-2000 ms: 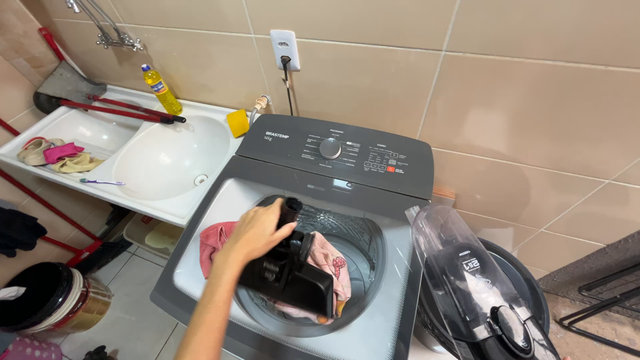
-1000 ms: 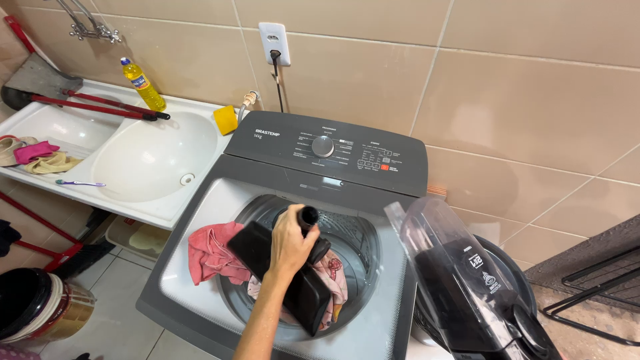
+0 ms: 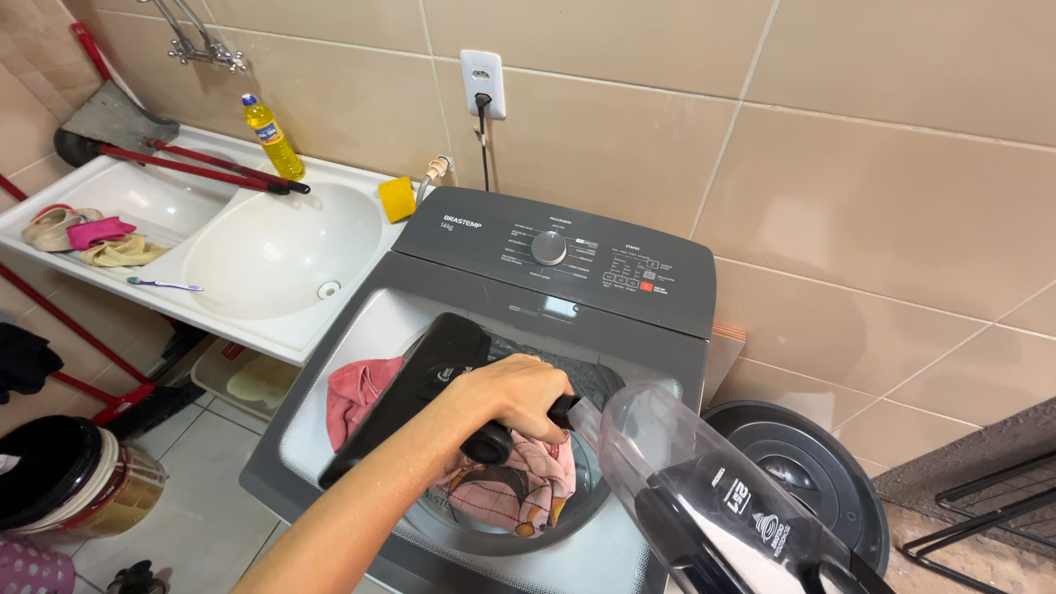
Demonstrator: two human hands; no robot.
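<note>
My left hand [image 3: 524,400] reaches in from the lower left, closed around the neck of a black vacuum floor nozzle [image 3: 412,396]. The nozzle lies slanted over the open tub of a grey top-load washing machine [image 3: 478,285]. Its neck end meets the narrow clear tip of a handheld vacuum cleaner body [image 3: 701,462]; whether they are locked together cannot be told. The vacuum body comes in from the lower right; my right hand is not in view. Under the nozzle are a pink patterned cloth [image 3: 511,487] in the tub and a coral cloth [image 3: 355,396] at its left edge.
A white double sink [image 3: 285,247] at the left holds cloths, a toothbrush [image 3: 165,285], a yellow bottle [image 3: 272,140] and a red-handled dustpan [image 3: 120,115]. A yellow sponge [image 3: 397,200] sits beside the washer. Right of it stands a round black lidded bin [image 3: 800,470]; a bucket [image 3: 91,487] is lower left.
My left hand has turned the nozzle, and its neck now points right. The vacuum body and the neck, apart one second ago, have come together over the washer.
</note>
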